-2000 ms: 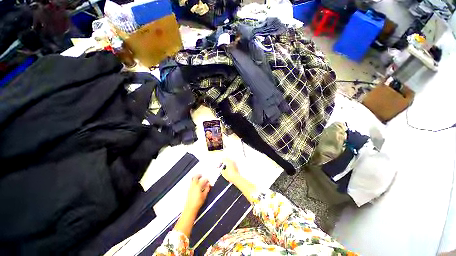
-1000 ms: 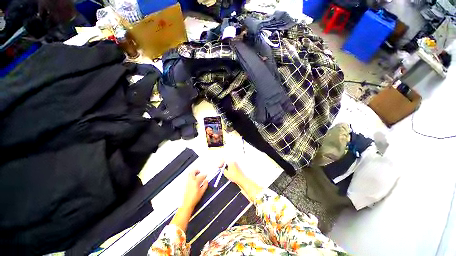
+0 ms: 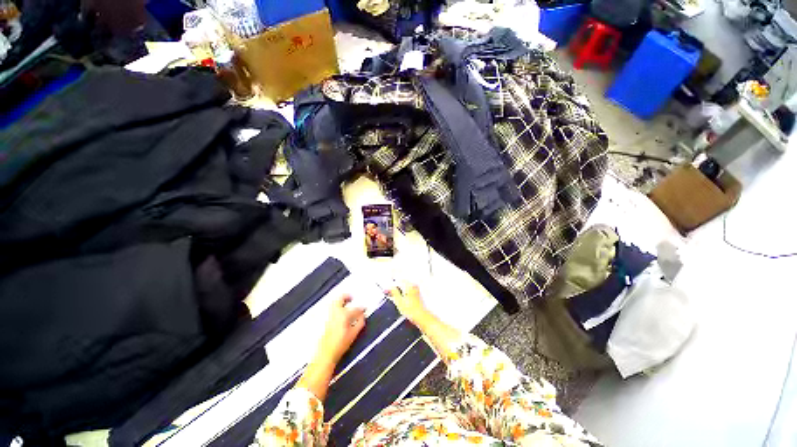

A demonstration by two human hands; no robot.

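Note:
Long dark cloth strips [image 3: 377, 367] lie in slanting rows on the white tabletop [image 3: 293, 325], with thin pale gaps or strips between them. My left hand [image 3: 343, 325] rests at the upper end of the left strips, fingers a little apart, holding nothing that I can see. My right hand [image 3: 407, 301] is just right of it, at the strips' upper ends, fingers bent together. A tiny dark slim mark shows at its fingertips; whether it is a held tool is too small to tell. A separate dark strip pile [image 3: 301, 297] lies to the left.
A lit smartphone [image 3: 377, 231] lies beyond my hands. A large black cloth heap [image 3: 105, 253] covers the left. A plaid garment [image 3: 542, 175] with dark folded pieces [image 3: 476, 166] is behind right. A cardboard box [image 3: 288, 57] stands behind. A scrap pile [image 3: 642, 306] is at right.
The pale slim strip seen between my hands a second ago no longer shows there. My left hand stays on the strips, and my right fingers have shifted slightly. The view has shifted slightly.

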